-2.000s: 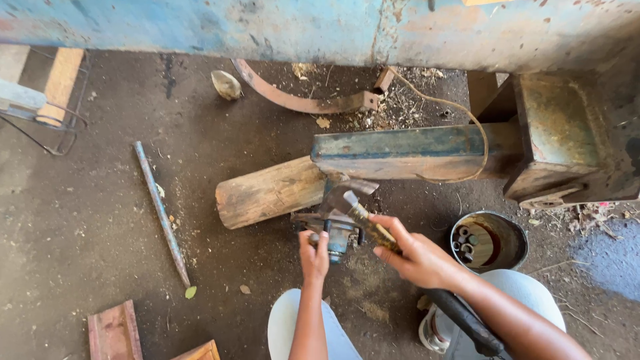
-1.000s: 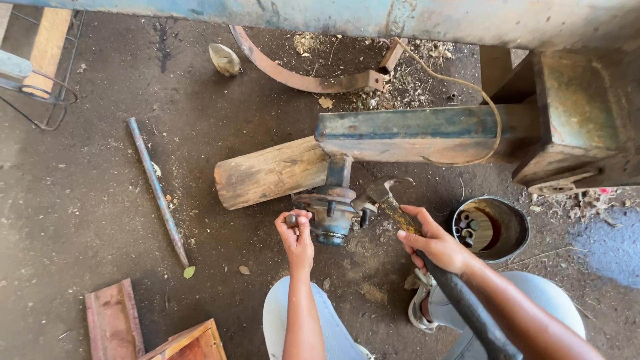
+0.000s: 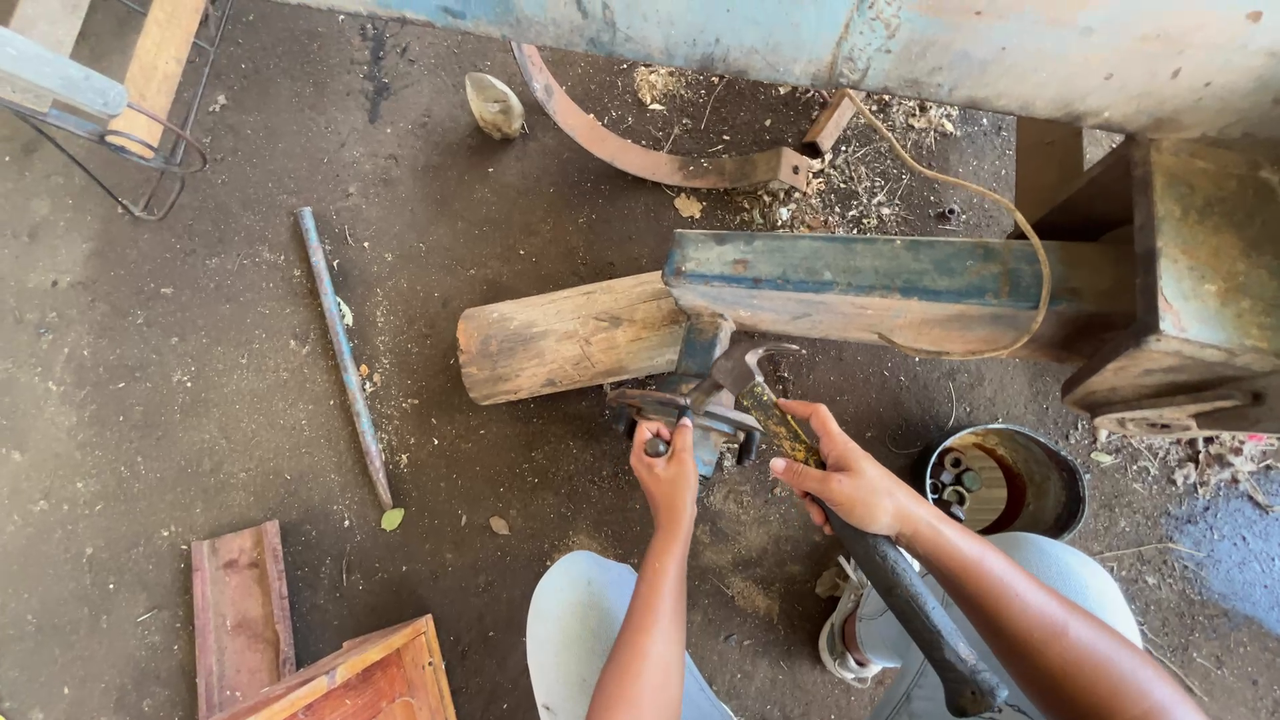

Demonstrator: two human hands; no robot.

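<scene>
My right hand [image 3: 850, 475] grips a claw hammer [image 3: 880, 560] high on its handle, near the yellowish wrapped part, and its head lies close over the metal hub [image 3: 705, 425]. My left hand [image 3: 668, 470] holds a short dark metal rod [image 3: 656, 447], probably a bolt or punch, at the near left edge of the hub's flange. That hub is joined to the end of a blue, rusty steel beam [image 3: 850, 270]. Under the beam end lies a wooden log [image 3: 570, 335]. Whether the hammer touches the hub cannot be told.
An open metal can [image 3: 1075, 490] with nuts stands right of my right hand. A blue-brown rod [image 3: 345, 360] lies on the dirt floor at left. Beyond the beam are a curved rusty strip [image 3: 640, 160] and a stone [image 3: 494, 106]. Wooden furniture [image 3: 350, 680] stands at lower left.
The hammer head has moved left, over the hub; one second ago it was to the right of it. My left hand stays by the hub's flange.
</scene>
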